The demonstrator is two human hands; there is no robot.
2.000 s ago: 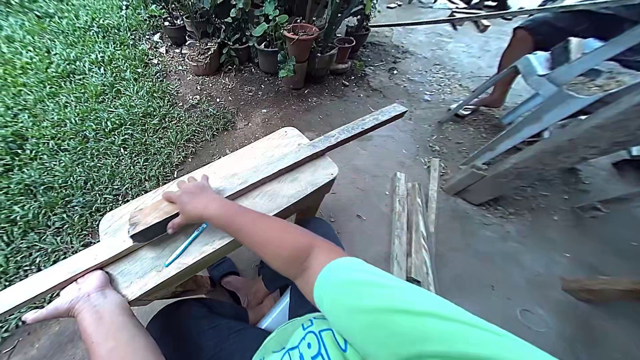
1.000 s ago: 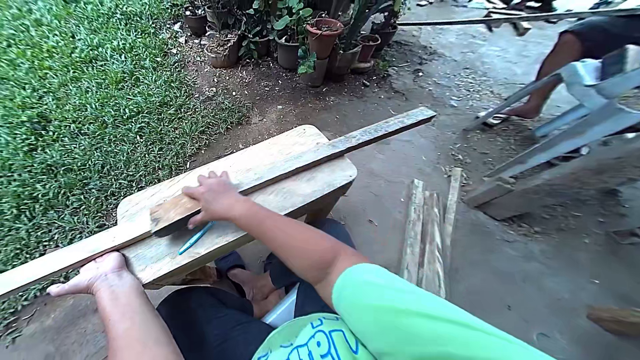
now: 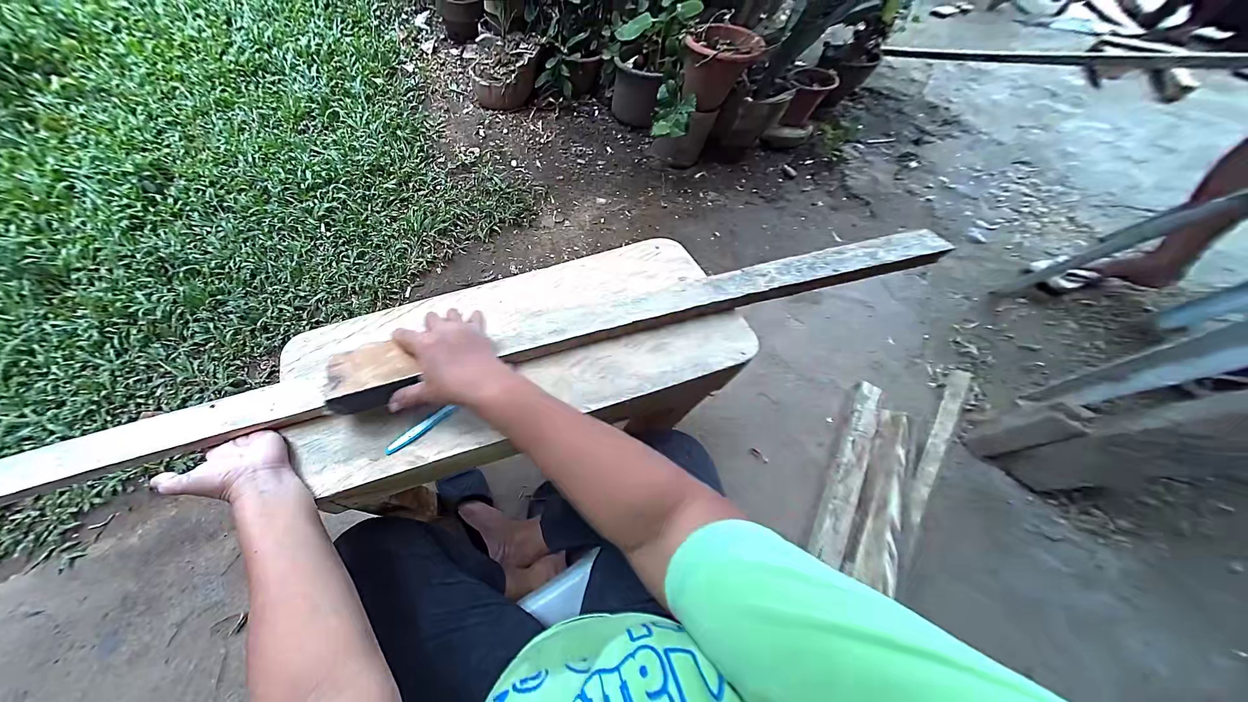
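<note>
Across a wooden bench top with rounded corners [image 3: 624, 375] lies a long wooden batten [image 3: 604, 314], its far end sticking out past the right edge. My right hand [image 3: 453, 361] grips it near its dark-edged left end. A second, paler batten [image 3: 156, 434] meets or underlies that end and runs out to the left over the grass. My left hand [image 3: 234, 466] is palm up under the pale batten at the bench's left edge, supporting it. A blue pen or pencil [image 3: 421, 430] lies on the bench top just below my right hand.
Several wooden strips [image 3: 877, 487] lie on the ground to the right. Potted plants [image 3: 721, 58] stand beyond the bench, with grass [image 3: 195, 166] to the left. At the right are a plastic chair [image 3: 1150, 351], a wooden beam [image 3: 1121, 444] and another person's foot [image 3: 1131, 268].
Both hands keep about the same places on the two battens. The view has shifted slightly, and no other plain change shows.
</note>
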